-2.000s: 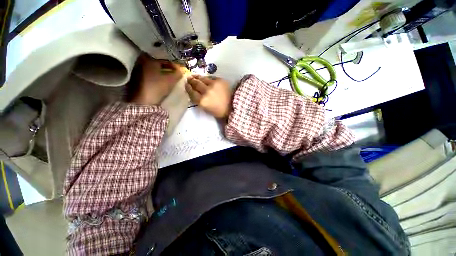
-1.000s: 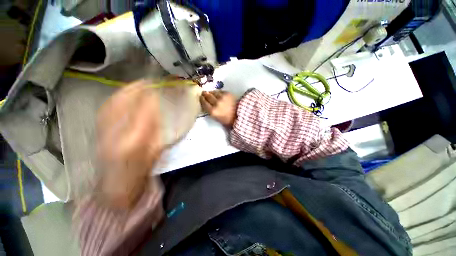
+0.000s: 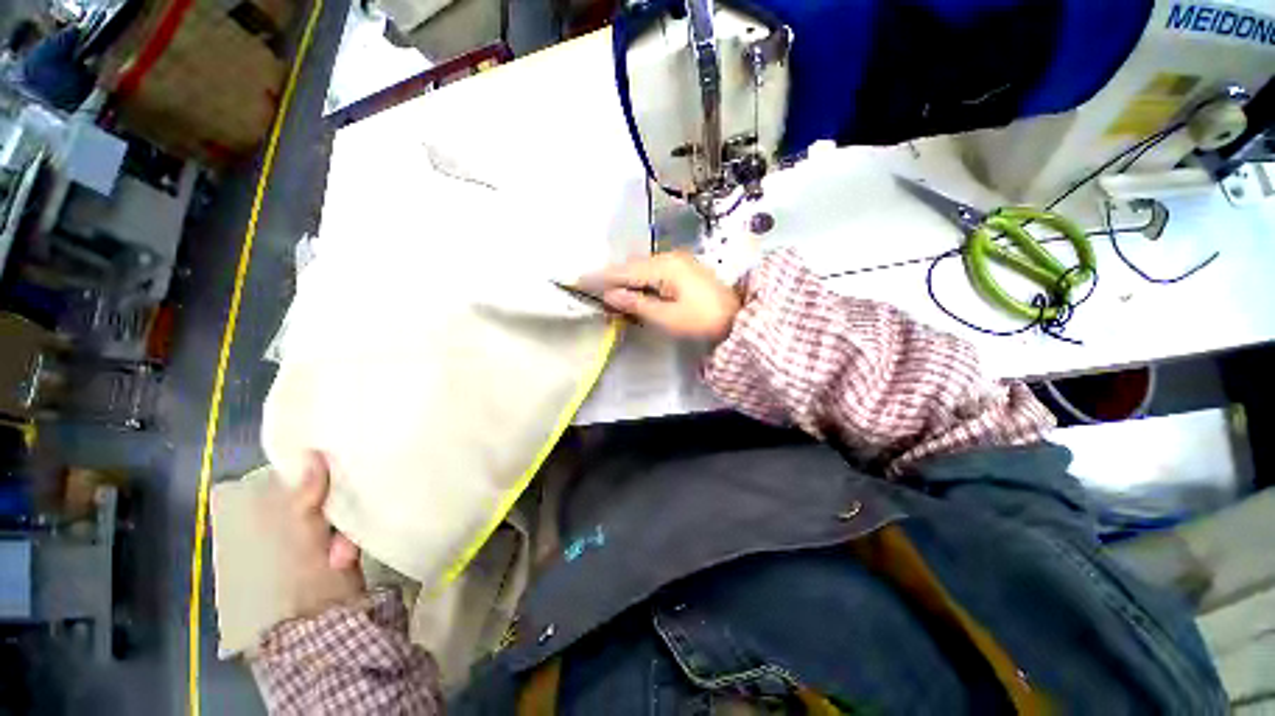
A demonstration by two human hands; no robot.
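A large beige panel with a yellow-bound edge lies across the left of the machine table and hangs over its front edge. My left hand holds the panel's lower left part, with the fingers partly behind the fabric. My right hand pinches the panel near the upper end of the yellow edge, with a small dark pointed thing at its fingertips that I cannot identify. The sewing machine's needle area is just above my right hand, apart from the panel's yellow edge.
Green-handled scissors with dark thread lie on the white table right of the needle. The blue and white machine head stands at the back. A yellow floor line and a cardboard box are at the left. Beige pieces lie at the lower right.
The panel has come away from the needle and is spread out to the left and towards me. My left hand has moved down to its lower part. My right hand has moved slightly off the needle area.
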